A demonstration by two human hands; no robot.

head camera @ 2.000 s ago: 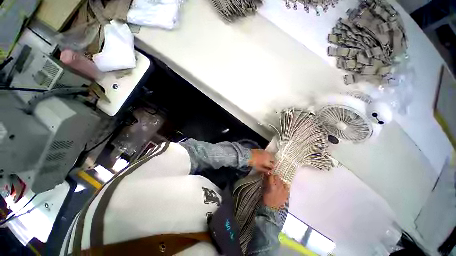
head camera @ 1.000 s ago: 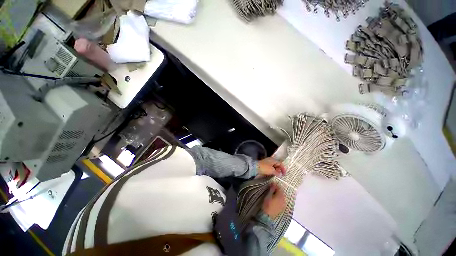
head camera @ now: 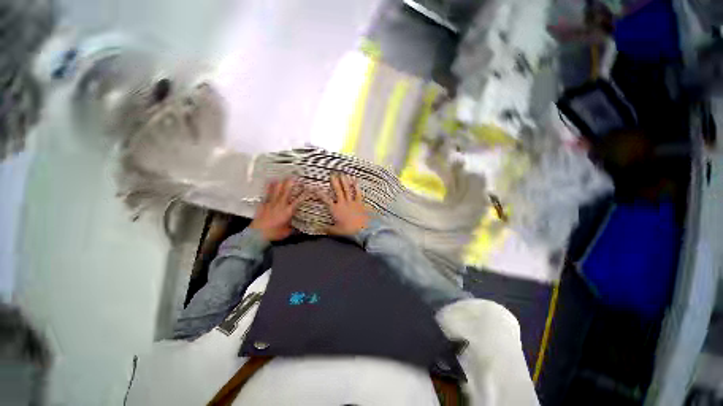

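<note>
A thick bundle of striped beige webbing straps point(head camera: 380, 190) lies across in front of me. Its left end fans out and its right end curves over the yellow-marked area; both ends are blurred. My left hand point(head camera: 277, 210) lies on the middle of the bundle, with its fingers over the top. My right hand point(head camera: 346, 208) holds it the same way, just to the right. Both palms are at the bundle's near side. The straps' undersides are hidden.
Blurred yellow strips point(head camera: 387, 123) mark the machine table beyond the bundle. A blurred small fan point(head camera: 111, 91) stands at the left on the long pale table point(head camera: 87, 254). A dark-framed screen point(head camera: 598, 109) and a blue bin point(head camera: 634, 250) are at the right.
The view has swung strongly to the right, so the machine table now shows. Both hands have moved from the pale tie onto the bundle's top, side by side.
</note>
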